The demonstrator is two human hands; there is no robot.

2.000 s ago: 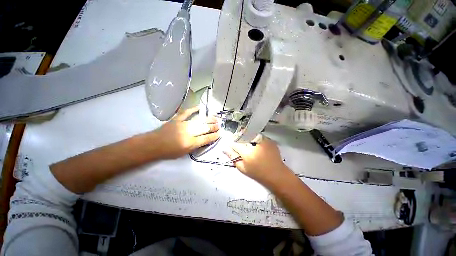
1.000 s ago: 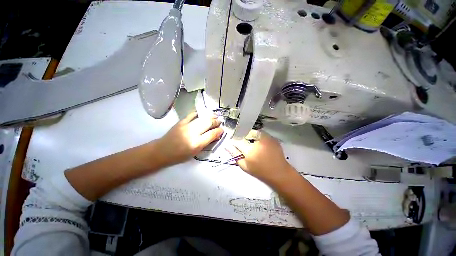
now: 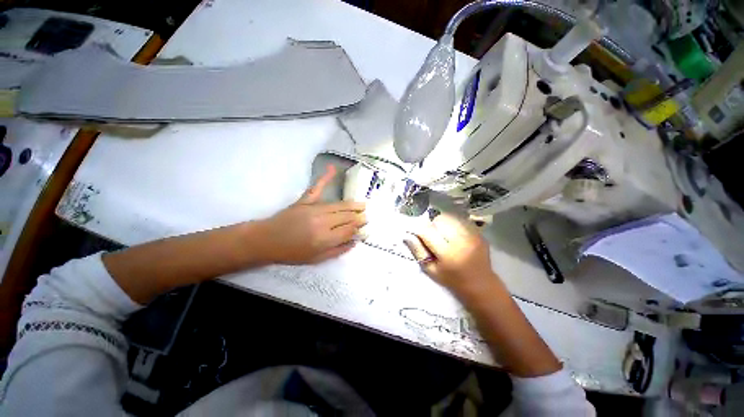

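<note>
My left hand (image 3: 322,232) lies low over the white table, left of the lit needle area, thumb spread away from the fingers. Its fingertips end in the glare, and whether they hold cloth cannot be told. A grey cloth piece (image 3: 326,173) shows beside the thumb. My right hand (image 3: 458,251) is right of and in front of the presser foot and needle (image 3: 412,199), closed around a small dark thing with a metal glint, apparently thread snips (image 3: 421,248). The small cloth at the needle is washed out by glare.
The machine head (image 3: 522,122) stands at right, with the oval lamp (image 3: 426,106) hanging left of it. A long stack of curved grey cut pieces (image 3: 204,85) lies at upper left. Paper sheets (image 3: 665,252) rest at right. The table's front edge (image 3: 326,308) runs below my arms.
The view has turned and shifted, so the machine appears further right. My left hand has drawn back from the needle, thumb spread. My right hand stays near it; the snips' blades show less.
</note>
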